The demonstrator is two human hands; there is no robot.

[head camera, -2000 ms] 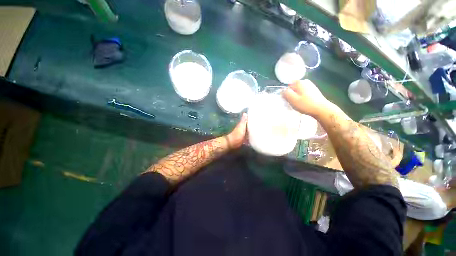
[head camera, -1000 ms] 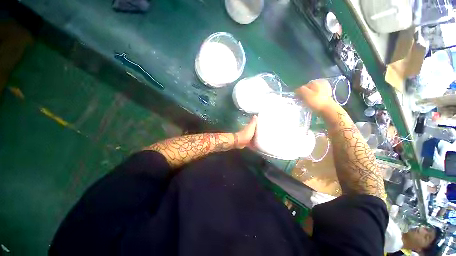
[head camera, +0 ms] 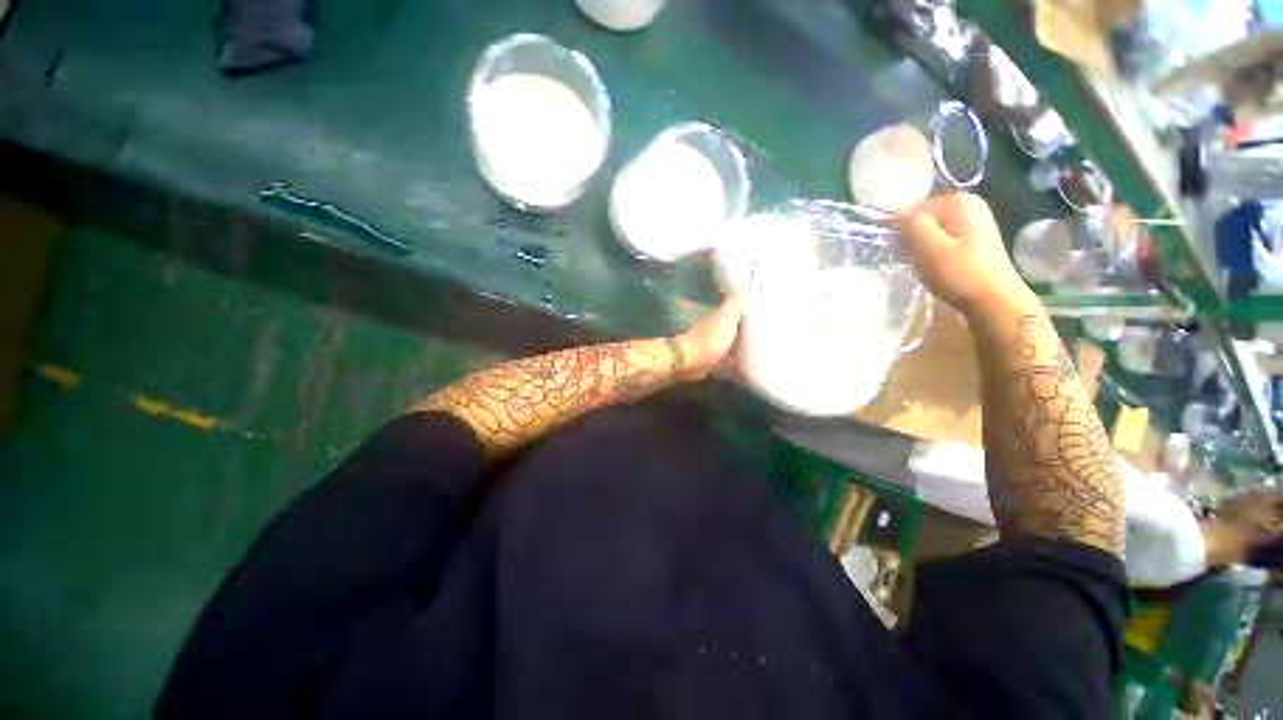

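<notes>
A clear-walled vessel (head camera: 820, 331) with a bright white lower part is held in front of me, tilted, its clear rim towards the bench. My left hand (head camera: 715, 338) is pressed against its left side, fingers partly hidden behind it. My right hand (head camera: 961, 242) is closed on the rim or handle at its upper right; glare hides the exact grip. Similar vessels stand on the wet green bench (head camera: 380, 155): one beside the held vessel (head camera: 668, 194) and one farther left (head camera: 538, 127). Another white part lies partly hidden behind the held vessel.
A vessel (head camera: 892, 166) stands on the far side, with others beyond it. A dark cloth (head camera: 265, 34) lies at the upper left. Brown cardboard (head camera: 929, 380) and a person's white sleeve (head camera: 1161, 528) are at the right. A cluttered shelf (head camera: 1147, 141) runs along the upper right.
The held vessel is slightly higher and further right than a second ago, showing more of its clear wall. Both hands have stayed on it. The camera view has shifted.
</notes>
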